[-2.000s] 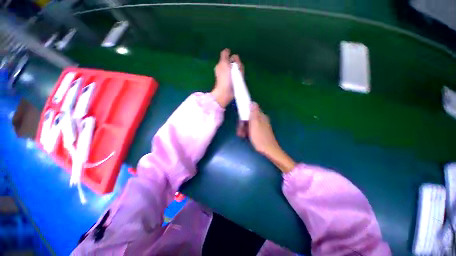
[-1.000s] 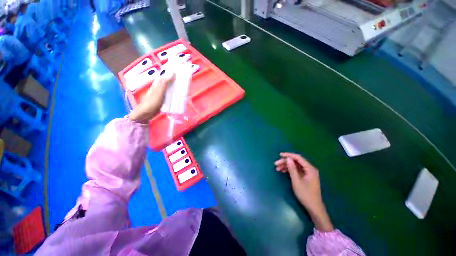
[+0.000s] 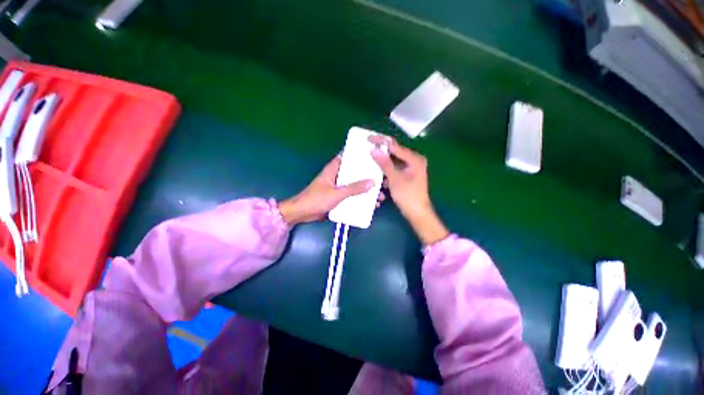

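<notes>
A white power bank (image 3: 355, 202) is held in front of me over the belt, its plain face up. Two white cables (image 3: 334, 270) hang from its near end toward me. My left hand (image 3: 324, 191) grips its left side, thumb across the face. My right hand (image 3: 406, 179) is at its upper right end, fingers touching the face near the corner; some fingertips are hidden behind the unit. No black oval shows on this face.
A red divided tray (image 3: 127, 139) at left holds several white units (image 3: 37, 127) with cables. Plain white units (image 3: 425, 103) lie spaced on the green belt (image 3: 255, 100). A pile of units (image 3: 577, 325) with bundled cables lies at lower right. A grey machine (image 3: 644, 65) stands at upper right.
My left hand has left the red tray and come back to the middle. Both hands now hold a unit with hanging cables. The view has turned right, showing the pile again.
</notes>
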